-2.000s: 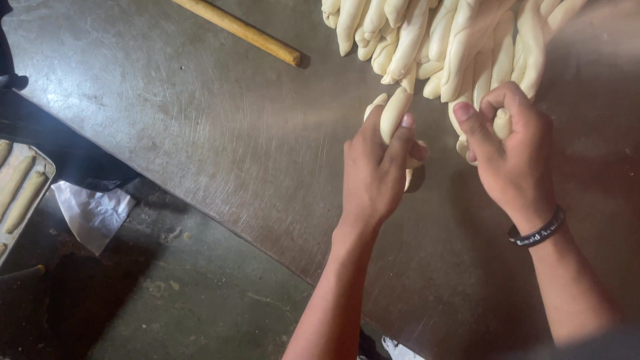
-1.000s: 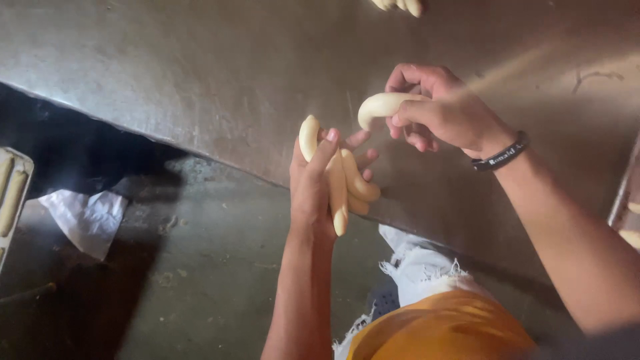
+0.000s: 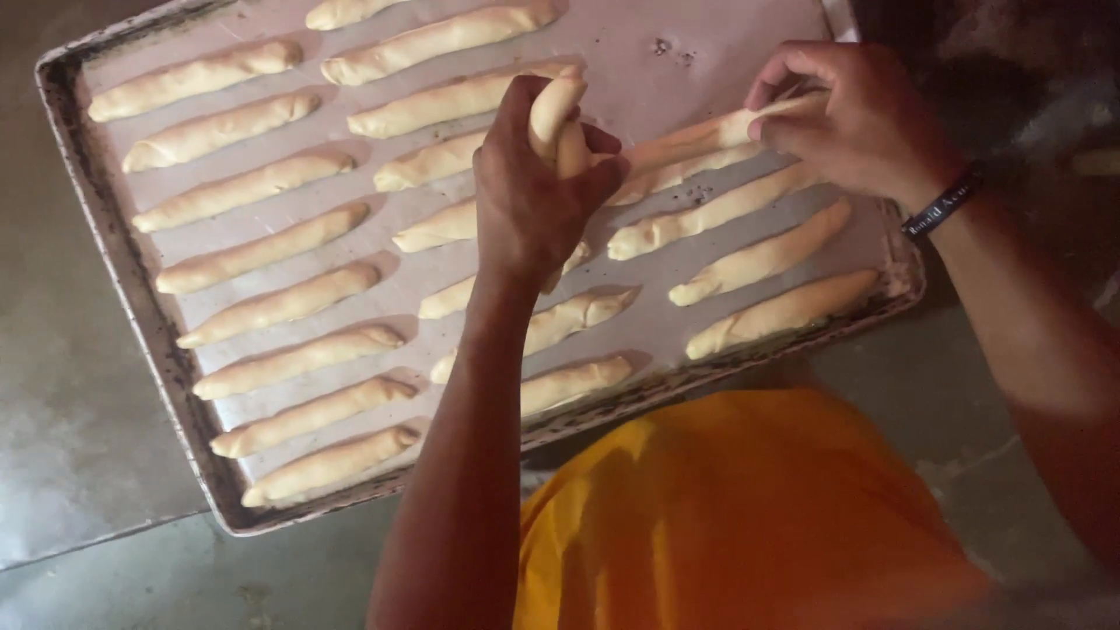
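My left hand (image 3: 538,184) is closed around a few rolled dough sticks (image 3: 556,114), over the middle of a metal baking tray (image 3: 144,306). The fingers of my right hand (image 3: 849,122) pinch the far end of a dough strip (image 3: 687,144), which stretches between both hands above the tray's right part. Under and around them, rows of shaped dough sticks (image 3: 297,297) lie slantwise on the tray, some partly hidden by my left hand and forearm. A dark wristband with writing (image 3: 945,201) is on my right wrist.
The tray's raised rim runs along the near side, close to my orange clothing (image 3: 735,507). A metal table surface (image 3: 70,350) shows at the left, with the greenish floor (image 3: 131,577) below its edge. Small dark specks (image 3: 674,52) mark the tray's upper part.
The view has swung from the table to the tray. My left hand still holds dough; my right hand held a curved dough piece and now grips the end of a stretched strip.
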